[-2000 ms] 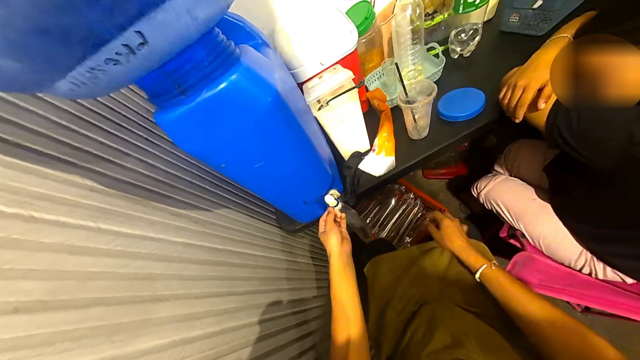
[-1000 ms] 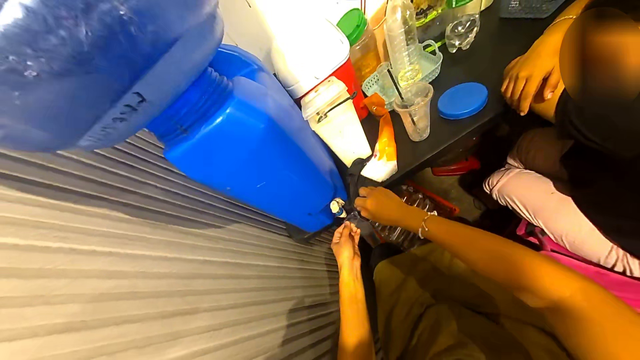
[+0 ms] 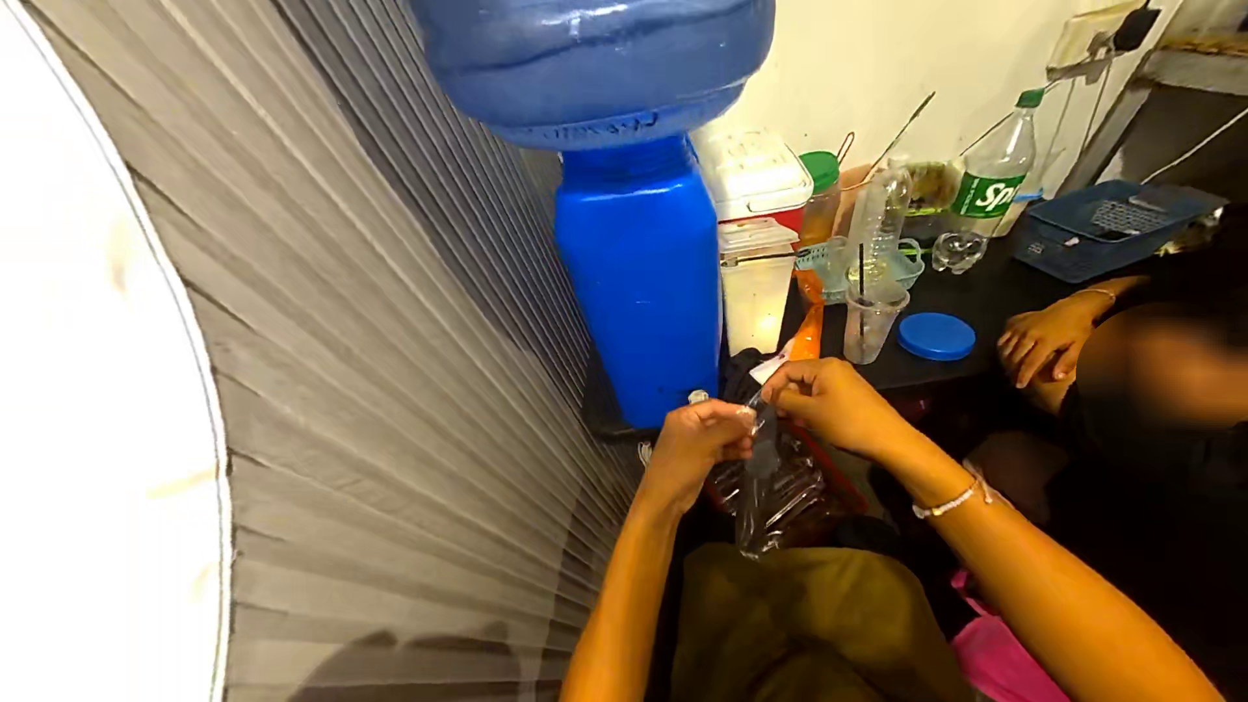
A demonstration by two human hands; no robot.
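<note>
Between my hands hangs a clear plastic bag (image 3: 756,497), long and narrow, its top edge pinched by both. My left hand (image 3: 697,448) grips one side of it, just below the pale spigot (image 3: 697,397) of a blue water dispenser (image 3: 643,283). My right hand (image 3: 819,400), a beaded bracelet on its wrist, pinches the other side. Behind and beneath the bag lie several clear plastic packages or bags (image 3: 799,487), partly hidden, beside a red edge. A large blue water bottle (image 3: 604,68) sits upside down on the dispenser.
On the black table (image 3: 985,292) stand a white pitcher (image 3: 756,292), a red-and-white cooler (image 3: 751,175), a plastic cup with a straw (image 3: 871,322), a blue lid (image 3: 936,335), bottles and a blue basket (image 3: 1121,224). Another person's hand (image 3: 1048,336) rests at right. A pleated curtain (image 3: 390,439) hangs at left.
My left hand was at the spigot two seconds ago; now it holds the clear bag below it. My right hand has come up from the packages to the bag. The view has shifted.
</note>
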